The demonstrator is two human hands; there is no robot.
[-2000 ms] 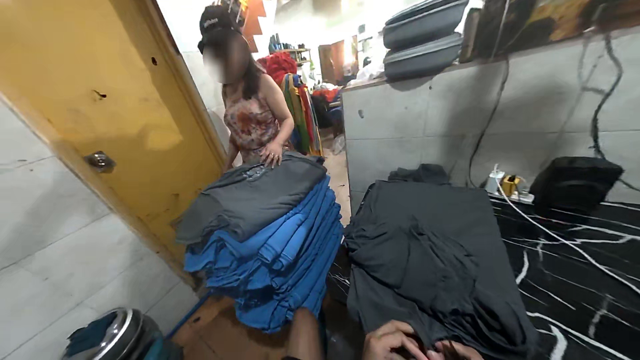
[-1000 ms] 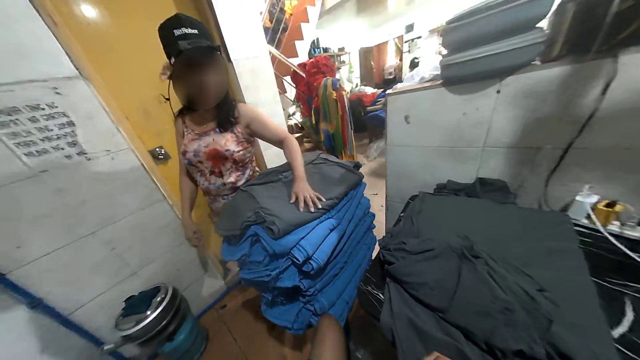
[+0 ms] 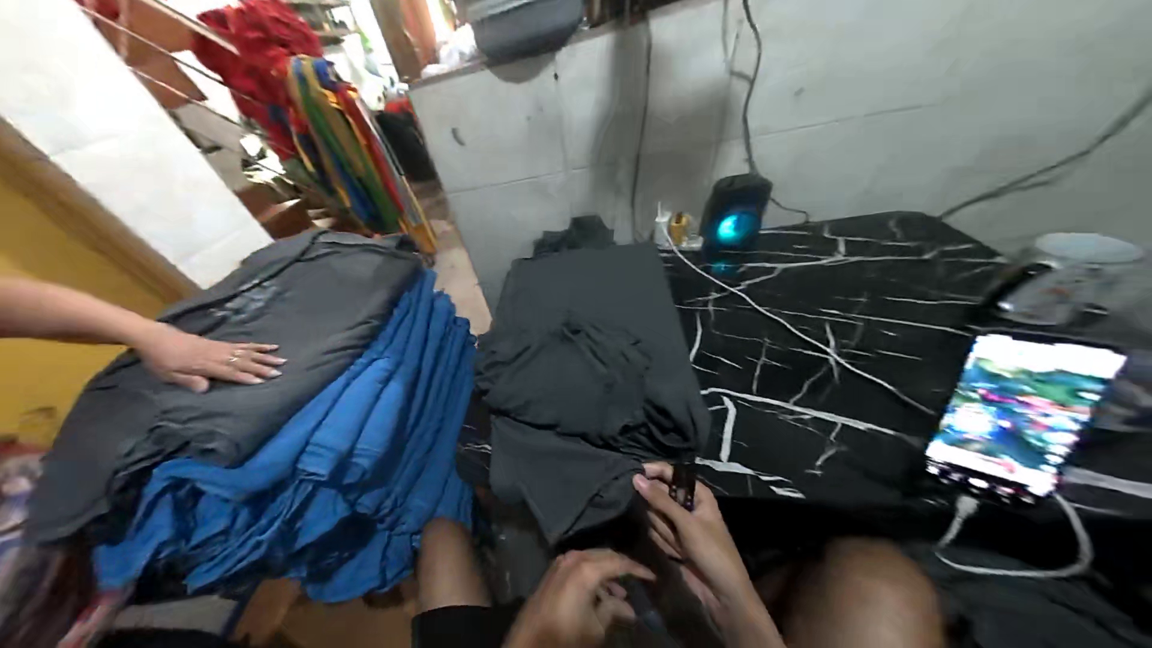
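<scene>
A dark grey garment (image 3: 585, 378) lies folded and partly bunched on the black marble-patterned tabletop (image 3: 810, 360), one corner hanging over the near edge. My right hand (image 3: 688, 522) pinches that edge of the cloth and also holds a small black tool, perhaps thread snips. Just left of it and lower, my left hand (image 3: 585, 594) has bent fingers near dark cloth; whether it grips anything is unclear. To the left stands a tall pile of blue garments (image 3: 360, 432) topped by a dark grey garment (image 3: 297, 306).
Another person's hand (image 3: 216, 360) rests on the pile. A lit phone (image 3: 1026, 414) with a white cable lies at the right, near a clear jug (image 3: 1062, 279). A black device with a blue light (image 3: 736, 220) stands by the wall. Colourful cloths (image 3: 351, 144) hang behind.
The view has swung right and closer to the table. Both my hands are now in fuller view at the garment's near edge. The other person's hand stays on the pile.
</scene>
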